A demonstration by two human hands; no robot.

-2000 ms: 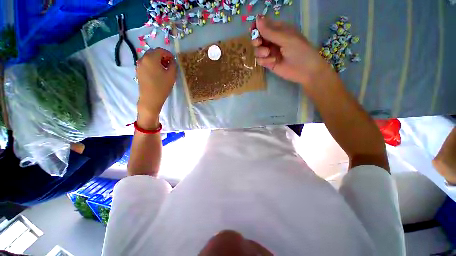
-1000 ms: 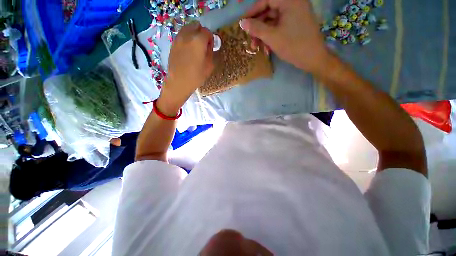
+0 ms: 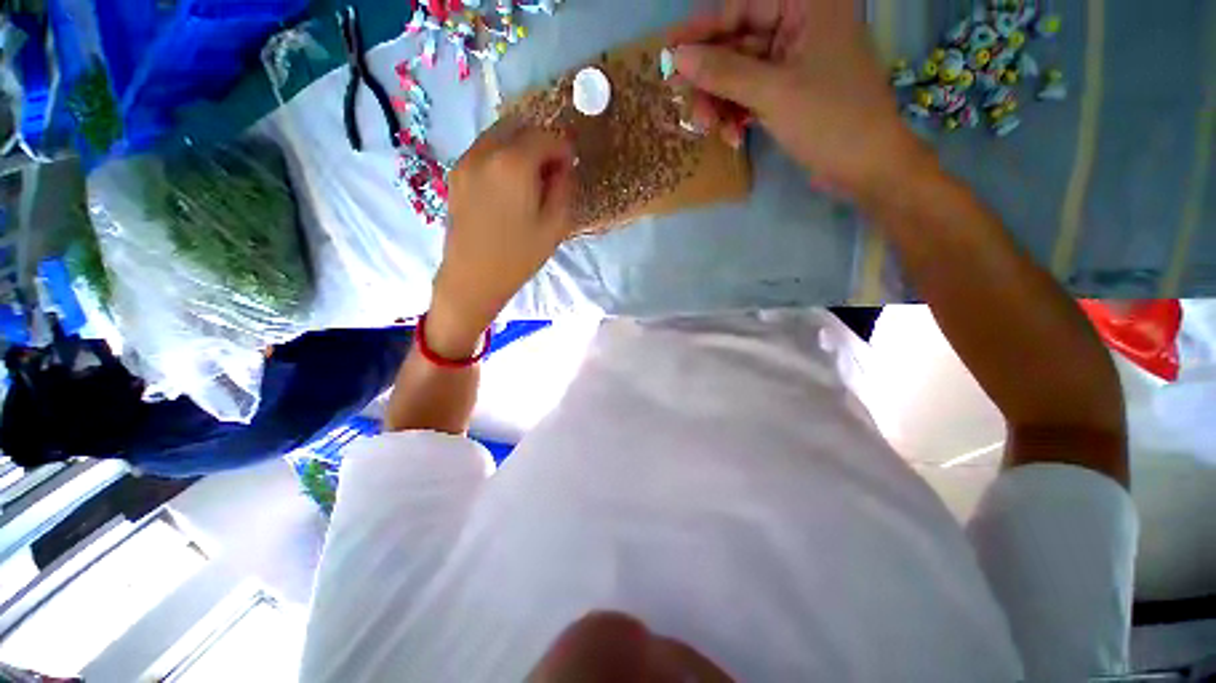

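My right hand [image 3: 800, 100] is above the right side of the brown cardboard mat [image 3: 640, 160] and pinches a small pale part [image 3: 667, 63] between thumb and fingertip. My left hand [image 3: 507, 200] is over the mat's left edge, blurred, with its fingers curled; a tiny pale spot shows at its fingertips, and I cannot tell if it holds something. A white disc [image 3: 591, 91] lies on the mat between the hands. A pile of yellow-and-pale small parts [image 3: 980, 67] lies at the right. Red-and-light-blue small parts [image 3: 424, 180] lie left of the mat.
Joined pieces [image 3: 480, 24] lie along the far edge. Black pliers [image 3: 363, 87] lie at the left. A clear bag of greenery [image 3: 220, 254] hangs over the bench's left end, below a blue crate [image 3: 174, 54]. A person in dark clothing [image 3: 320, 387] is at the left. A red bag [image 3: 1134, 334] is at the right.
My left hand has moved from the red-and-light-blue parts to the mat, then slightly down, uncovering the white disc. My right hand still pinches a small part, now over the mat's right side.
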